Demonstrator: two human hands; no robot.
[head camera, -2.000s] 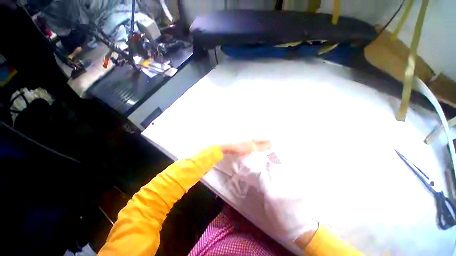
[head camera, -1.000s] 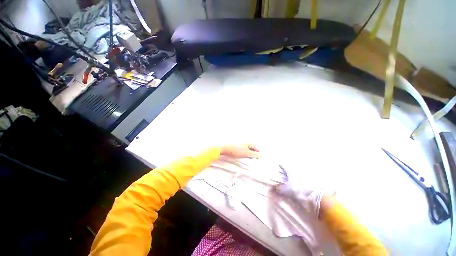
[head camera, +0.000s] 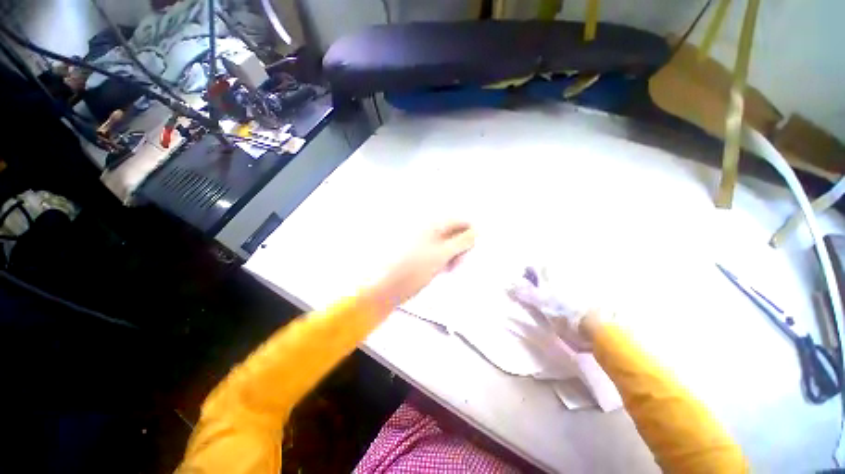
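A pale fabric piece (head camera: 505, 339) lies on the white table (head camera: 574, 199) near its front edge, with a dark-looking lower outline and folds at its right end. My left hand (head camera: 435, 257), bare, is at the upper left of the fabric with its fingers bent; the glare hides whether it grips cloth. My right hand (head camera: 553, 307), in a whitish glove, is over the right part of the fabric; its fingers blend into the bright cloth, so its grip cannot be made out.
Scissors (head camera: 783, 324) lie at the right beside a grey metal bar (head camera: 822, 292). Yellowish tapes (head camera: 734, 139) and a white strip (head camera: 799, 185) hang at the right back. A dark padded bolster (head camera: 500, 54) runs along the back edge. A cluttered dark machine top (head camera: 199, 180) stands at the left.
The fabric, first bunched under both hands, is now spread flatter along the front edge. My left hand has moved up and slightly left; my gloved right hand has moved up the table.
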